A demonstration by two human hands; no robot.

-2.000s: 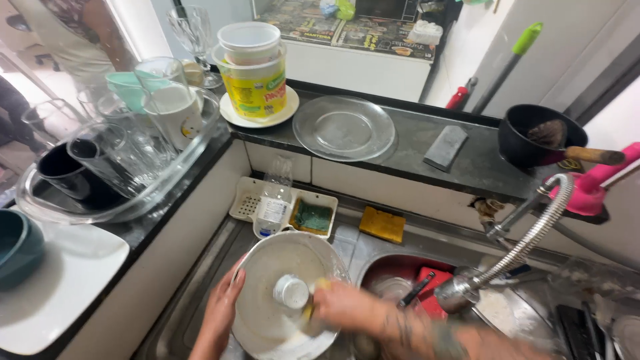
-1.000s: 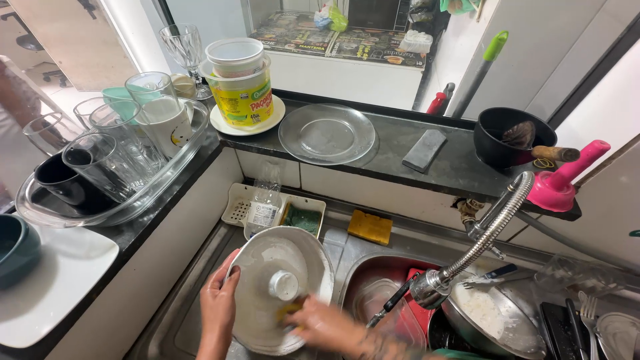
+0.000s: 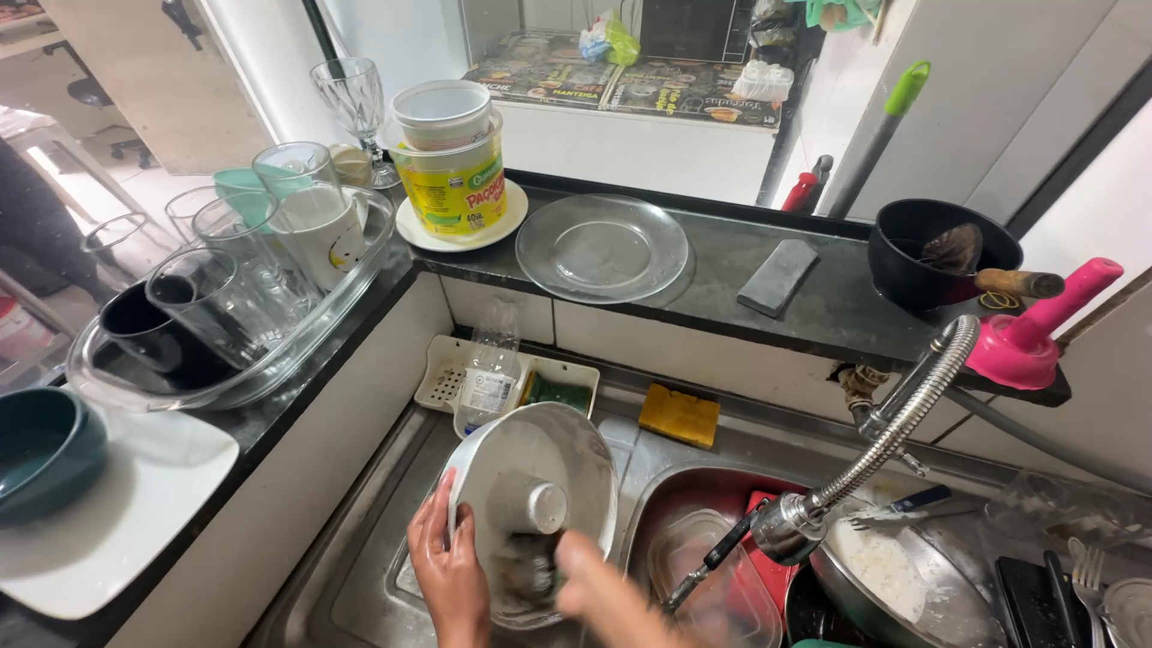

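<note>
A metal tube cake pan (image 3: pixel 580 450) is tilted over the steel drainboard, its central tube facing up. My left hand (image 3: pixel 450 553) grips its left rim, thumb inside and fingers outside. My right hand (image 3: pixel 603 585), blurred by motion, is at the lower inside of the pan with a dark, blurred scrubber (image 3: pixel 526 567) at its fingertips; its grip is partly hidden. Behind the pan, a white caddy (image 3: pixel 439 382) holds a clear plastic bottle (image 3: pixel 489 387) and a green sponge (image 3: pixel 558 393). A yellow sponge (image 3: pixel 679 415) lies on the sink's back edge.
A flexible metal faucet (image 3: pixel 909 423) arches over the sink basin (image 3: pixel 661 486), which holds dishes. Right of it are a metal bowl (image 3: pixel 936 567) and cutlery. The dark ledge bears a glass plate (image 3: pixel 603 247), a black pot (image 3: pixel 945 252) and a pink plunger (image 3: pixel 1035 333). Glasses crowd an oval glass dish (image 3: pixel 225 396) at left.
The cake pan has been tipped from facing more upward to a steeper tilt. My right hand has moved about inside it, while my left hand has kept hold of the rim.
</note>
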